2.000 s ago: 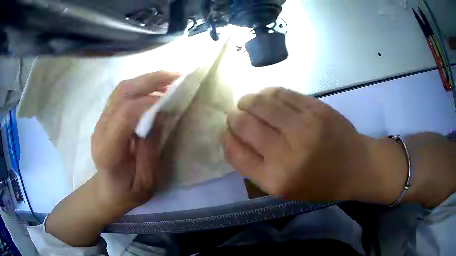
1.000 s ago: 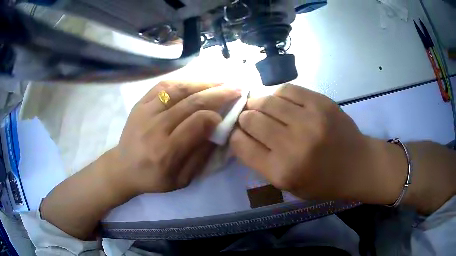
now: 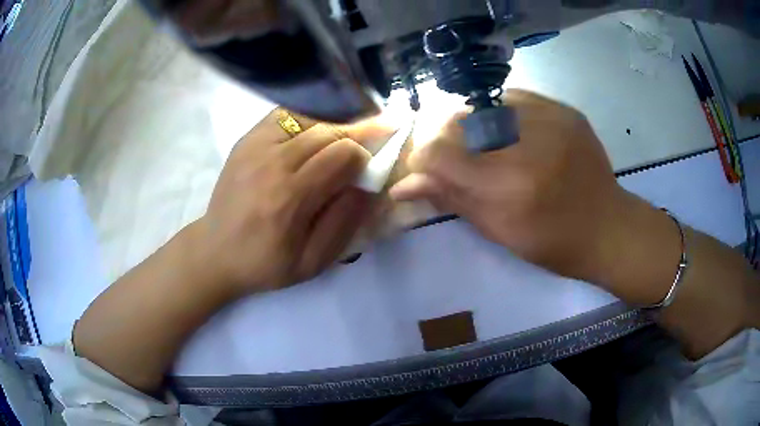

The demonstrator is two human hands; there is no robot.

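Note:
An off-white cloth [image 3: 150,166] lies on the table at the left and runs under my left hand. Its narrow white folded edge [image 3: 386,160] stands up between my hands, just below the needle area of the sewing machine [image 3: 415,93]. My left hand [image 3: 287,195] pinches the folded edge from the left; a yellow ring shows on a finger. My right hand [image 3: 533,183] is on the right of the edge, its fingertips at the cloth and partly behind the dark round knob [image 3: 489,126]. The spot under the needle is glaring and blurred.
A small brown patch [image 3: 447,330] lies near the grey ruler strip [image 3: 400,371] along the curved front edge. Thin dark, red and green sticks [image 3: 718,125] lie at the upper right. A blue strip [image 3: 17,233] shows at the far left.
My left hand has come from the left to the folded edge. Both hands and the edge are now closer to the needle. The cloth no longer hangs low between my hands. The view has shifted.

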